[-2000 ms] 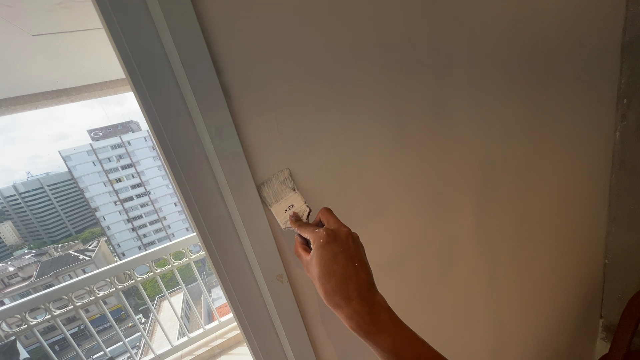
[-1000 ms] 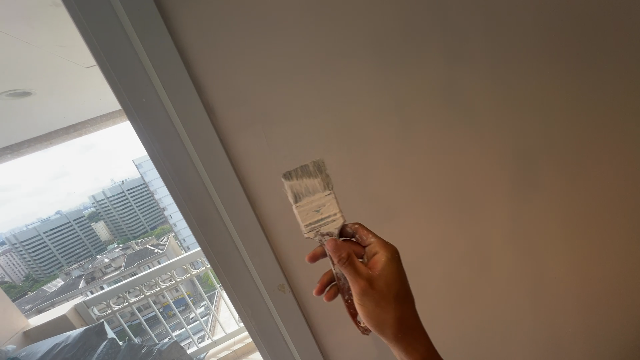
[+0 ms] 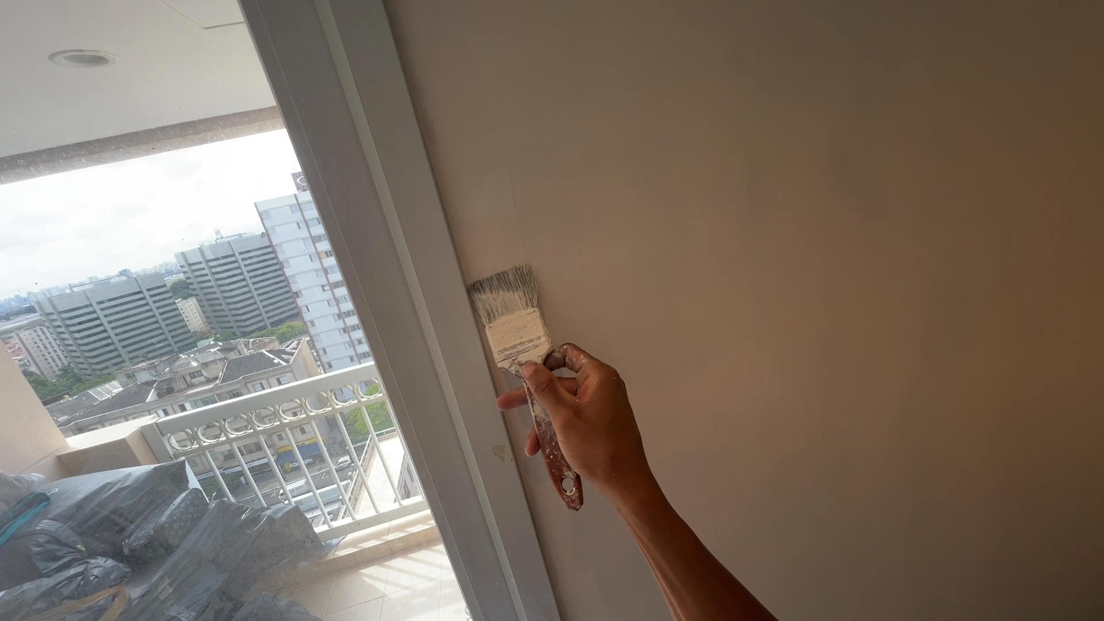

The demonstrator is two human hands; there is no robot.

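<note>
My right hand (image 3: 595, 414) reaches in from the lower right and grips a flat paintbrush (image 3: 517, 336) near its ferrule, between thumb and fingers. The bristles point up and are fanned out at the beige wall (image 3: 759, 285), right beside the inner edge of the grey door or window frame (image 3: 414, 285). Pale paint coats the ferrule, and the reddish-brown handle is spattered; its end, with a hanging hole, sticks out below my hand. Two of my fingertips show left of the handle, close to the frame. My left hand is not in view.
Left of the frame lies a balcony with a white metal railing (image 3: 285, 414) and a tiled floor (image 3: 388, 582). Items under plastic sheeting (image 3: 172, 535) are piled at the lower left. Tall buildings (image 3: 237, 280) stand beyond.
One second ago the brush was away from the frame; now its bristles are beside the frame's edge. Two seconds ago it was also at that edge. The view has shifted.
</note>
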